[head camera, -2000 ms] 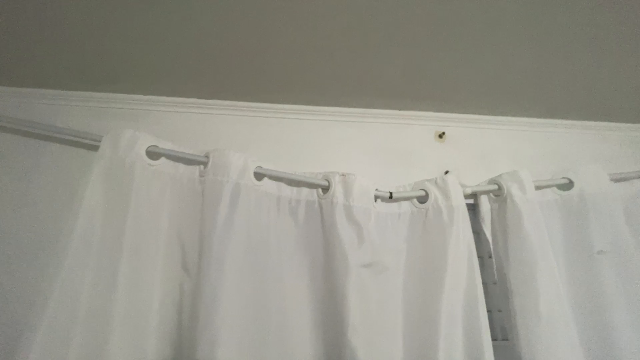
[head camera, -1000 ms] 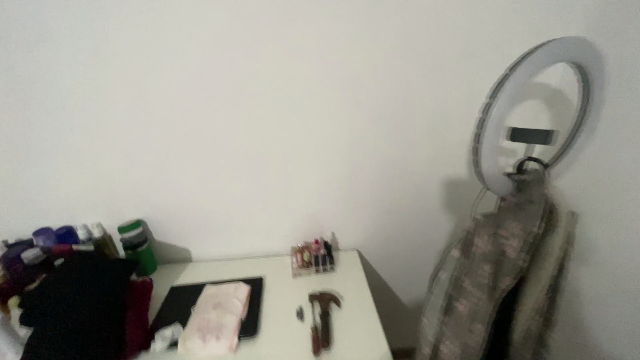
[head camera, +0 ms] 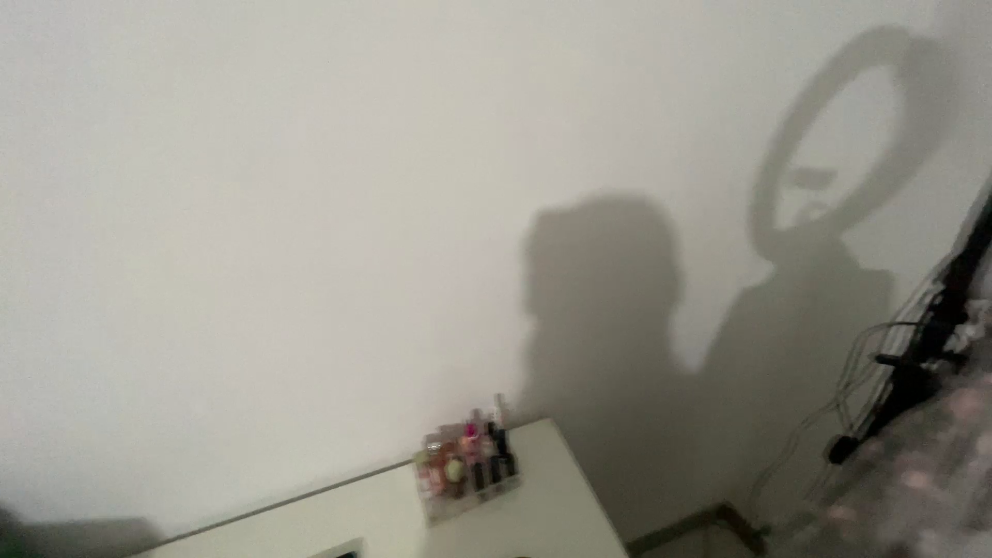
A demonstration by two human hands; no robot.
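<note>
Neither of my hands shows in the head view. Small cosmetic bottles (head camera: 477,457) stand in a clear organizer (head camera: 473,500) near the back right corner of a white table (head camera: 364,508). At the bottom edge, part of a dark flat object (head camera: 345,553) shows on the table, mostly cut off. Blur hides the finer detail of the bottles.
A pale wall (head camera: 271,232) rises behind the table, with shadows of a head and a ring light on it. At the right are a black stand (head camera: 918,387) with thin cables (head camera: 849,372) and blurred patterned fabric (head camera: 914,473).
The view has swung from the curtains down to the table and wall. The ring light and the hammer, seen a second ago, are out of view.
</note>
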